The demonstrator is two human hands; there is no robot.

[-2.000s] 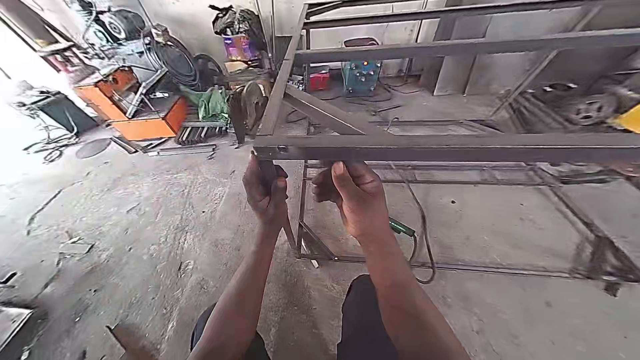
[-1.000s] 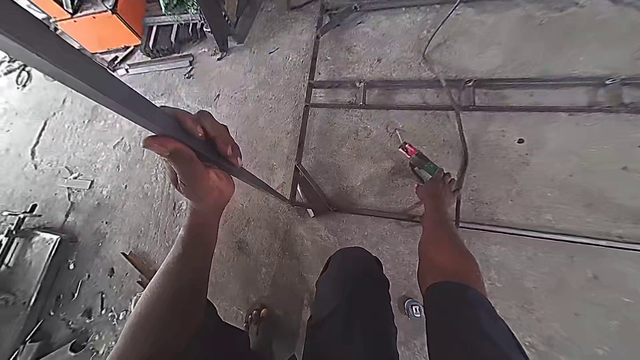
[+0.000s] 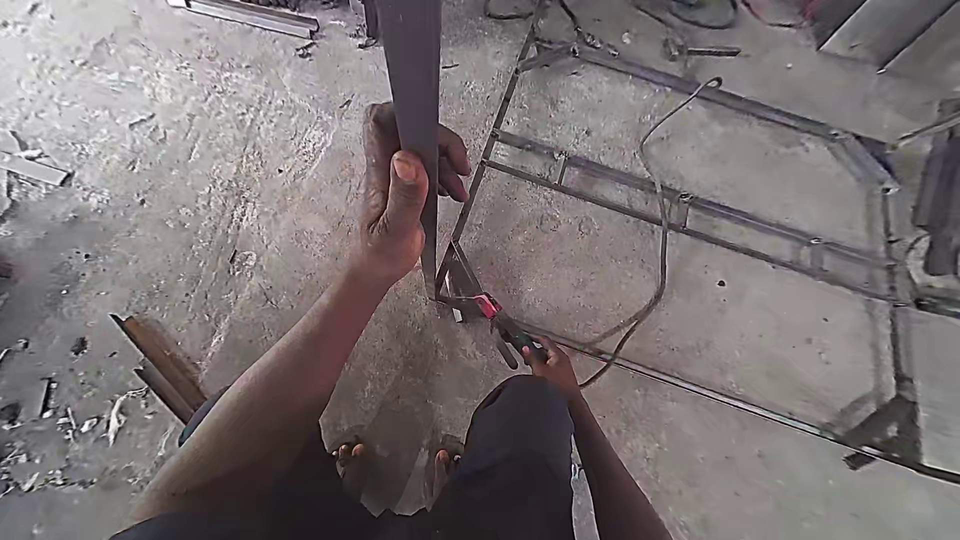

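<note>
My left hand is wrapped around an upright metal post, thumb on its near face. The post's lower end meets the corner of a metal frame low over the concrete floor. My right hand grips a welding electrode holder, red at its jaw and dark green at the handle. The jaw is beside the foot of the post, near a triangular corner brace. A thin electrode appears to reach from the jaw toward the corner; whether it touches is unclear.
A cable loops across the frame toward the holder. Brown metal offcuts and small scraps lie at lower left. Metal lengths lie at upper left. My bare toes show close to the frame corner. Grey panels stand at upper right.
My right hand left the frame's top bar, took hold of the electrode holder and brought it left to the post's foot. My left hand stays on the post. The view has tilted down.
</note>
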